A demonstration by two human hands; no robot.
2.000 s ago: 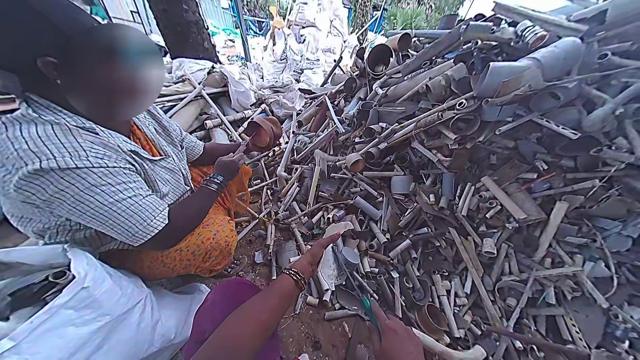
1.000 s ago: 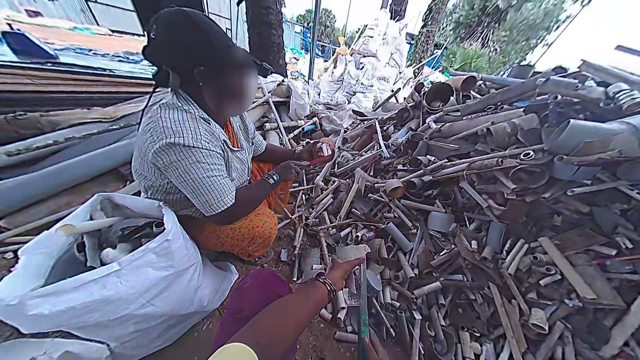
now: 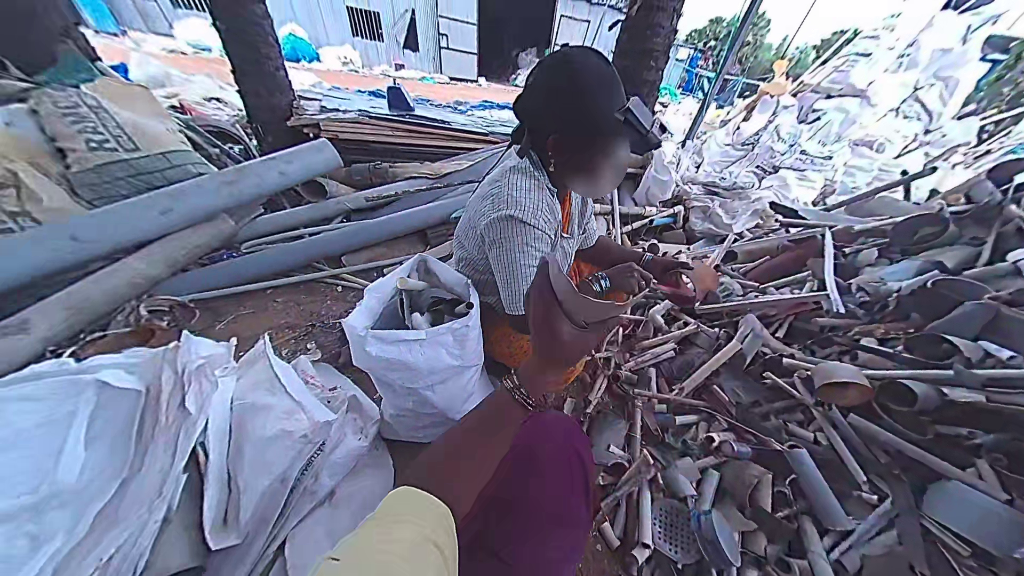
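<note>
My left hand (image 3: 560,332), with bangles at the wrist, is raised above my knee and grips a curved grey-brown piece of broken pipe (image 3: 572,298). Behind it sits a co-worker in a checked shirt, whose hands are at a small reddish piece. A white woven sack (image 3: 424,376) holding pipe offcuts stands left of my left hand. The heap of scrap plastic pipes (image 3: 768,400) lies to the right of my knee. My right hand is out of the picture.
More white sacks (image 3: 272,448) lie at the lower left. Long grey pipes (image 3: 160,208) stretch across the left side, in front of a tree trunk (image 3: 260,72). A pile of white plastic bags (image 3: 864,120) rises at the back right.
My left hand has come up from the heap's edge, a pipe piece in its grip. My right hand, low in the earlier views, has left the picture. The view has swung left.
</note>
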